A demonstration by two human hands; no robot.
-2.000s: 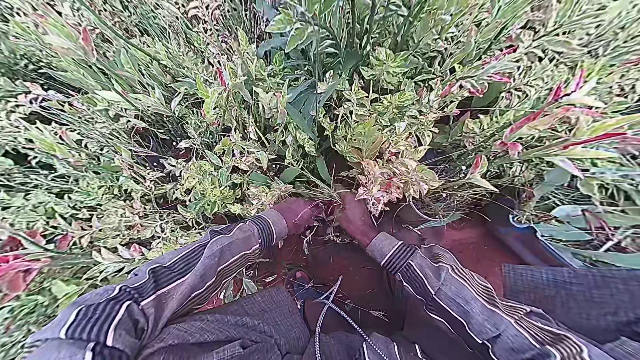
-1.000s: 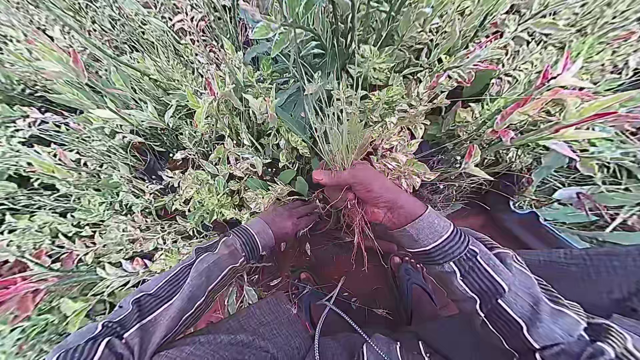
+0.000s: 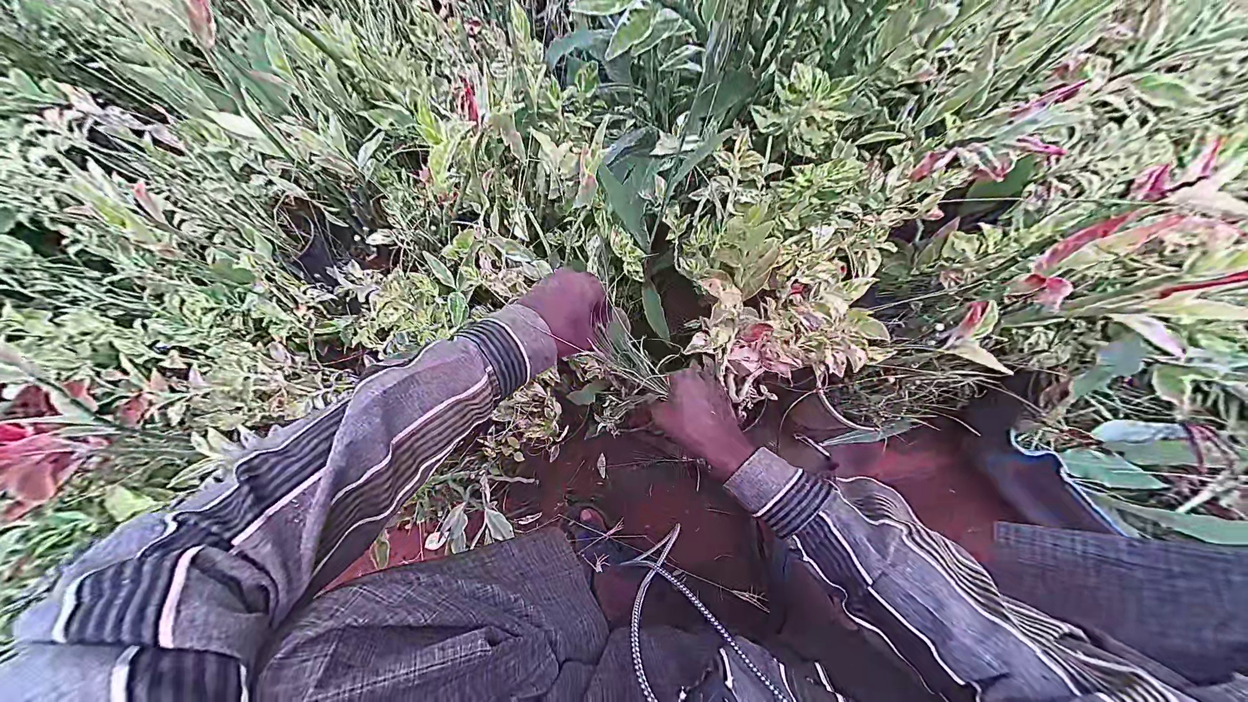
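Observation:
Both bare hands reach low among leafy plants at the centre of the head view. My left hand [image 3: 570,310] is curled with its back up at the end of a striped grey sleeve; thin grass blades [image 3: 629,366] run from beside it toward the other hand. My right hand [image 3: 704,414] is closed around the lower ends of these blades, close to the soil, its fingertips partly hidden. Just right of it stands a plant with pale pink and cream leaves [image 3: 765,356]. Whether my left fingers grip any blades cannot be told.
Reddish-brown soil [image 3: 653,483] lies below the hands. A braided cord [image 3: 682,575] hangs over it, near a foot [image 3: 590,522]. Dense variegated foliage [image 3: 370,244] surrounds the hands on the left, ahead and right. A dark sheet with a blue edge [image 3: 1063,478] lies at the right.
The grass tuft with bare roots that my right hand held up a second ago is no longer in it. That hand is lower among the plants, and my left hand has moved forward.

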